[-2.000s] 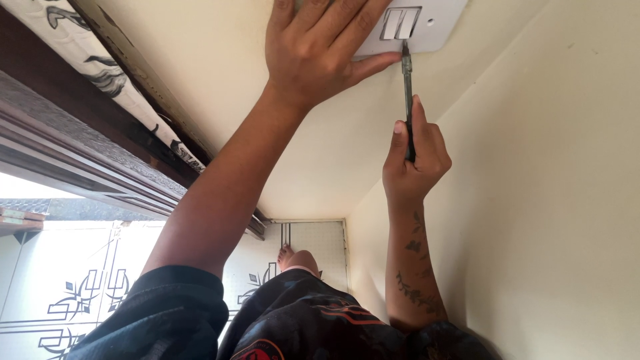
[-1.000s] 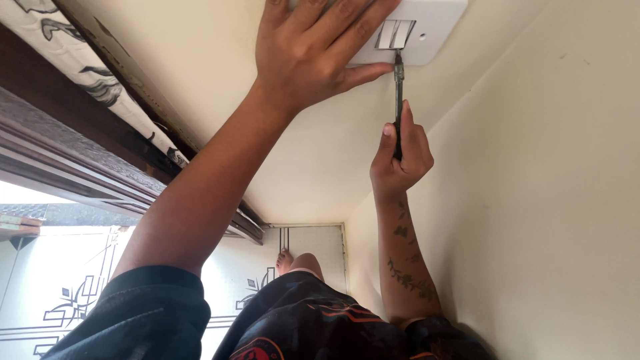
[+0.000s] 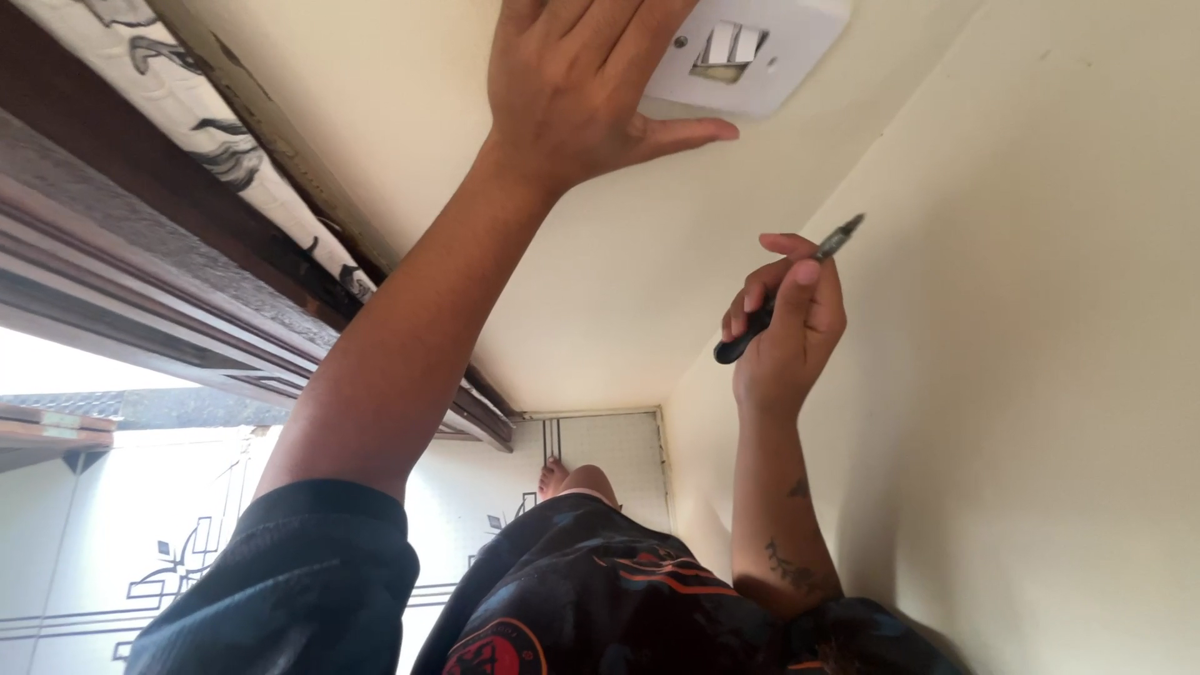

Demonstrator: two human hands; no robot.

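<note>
A white wall switch plate [image 3: 787, 56] is on the cream wall at the top of the view. Two white rocker switches [image 3: 733, 43] sit in its opening, with a gap showing below them; a screw is at the plate's left and a hole at its right. My left hand [image 3: 586, 94] lies spread over the plate's left side, its thumb pointing right along the lower edge and its fingertips out of view. My right hand [image 3: 787, 305], lower and to the right, grips a screwdriver [image 3: 839, 236] with a black handle, its tip up and clear of the plate.
A dark wooden frame [image 3: 187, 220] with patterned cloth [image 3: 220, 141] beside it runs down the left. Another cream wall [image 3: 1031, 328] meets the switch wall at a corner on the right. Patterned tiles [image 3: 600, 441] and a bare foot [image 3: 552, 476] show below.
My right hand has drawn the screwdriver down and right, away from the plate. The switches have shifted in the opening, where a gap now shows. My left hand stays at the plate.
</note>
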